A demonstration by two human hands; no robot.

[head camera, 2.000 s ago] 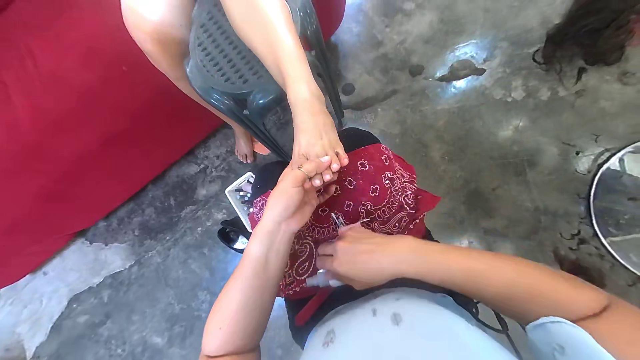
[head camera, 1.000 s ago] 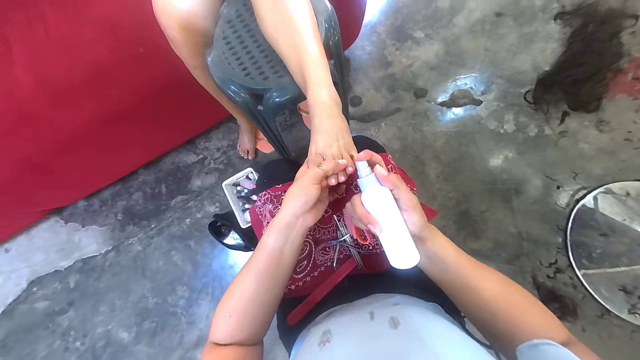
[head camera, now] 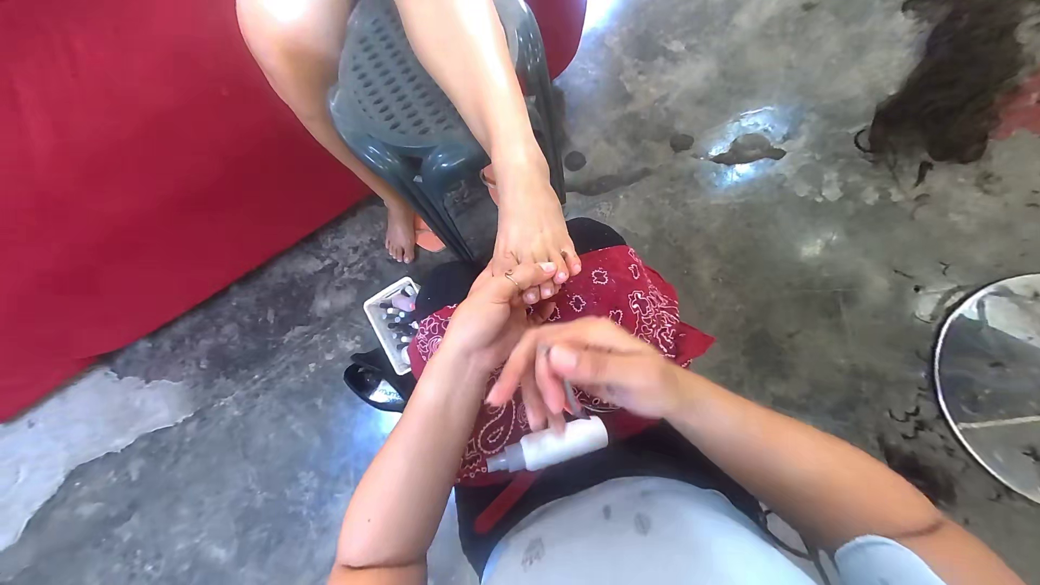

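My left hand (head camera: pixel 496 313) grips the toes of another person's bare foot (head camera: pixel 532 219), its thumb laid across them. A red paisley bandana (head camera: pixel 642 305) is spread over my lap beneath the foot. Just above the bandana is my right hand (head camera: pixel 589 366), blurred, with its fingers bent and apart; a thin metal tool (head camera: pixel 571 398) shows by its fingers, and whether they touch it I cannot tell. A white spray bottle (head camera: pixel 565 444) lies on its side on my lap, below my right hand. Under the bottle, near my waist, is a red strip (head camera: pixel 505 504).
A white tray of small bottles (head camera: pixel 390 325) stands left of my lap, beside a black item (head camera: pixel 378 386). Ahead are a grey plastic chair (head camera: pixel 398 89), the other foot (head camera: pixel 400 234) and a red cloth (head camera: pixel 162 179). Dark hair (head camera: pixel 942 97) and a round glass surface (head camera: pixel 995 390) are at right.
One second ago my right hand held the white spray bottle upright by the toes; now the bottle lies on my lap, out of that hand. My left hand has stayed on the foot.
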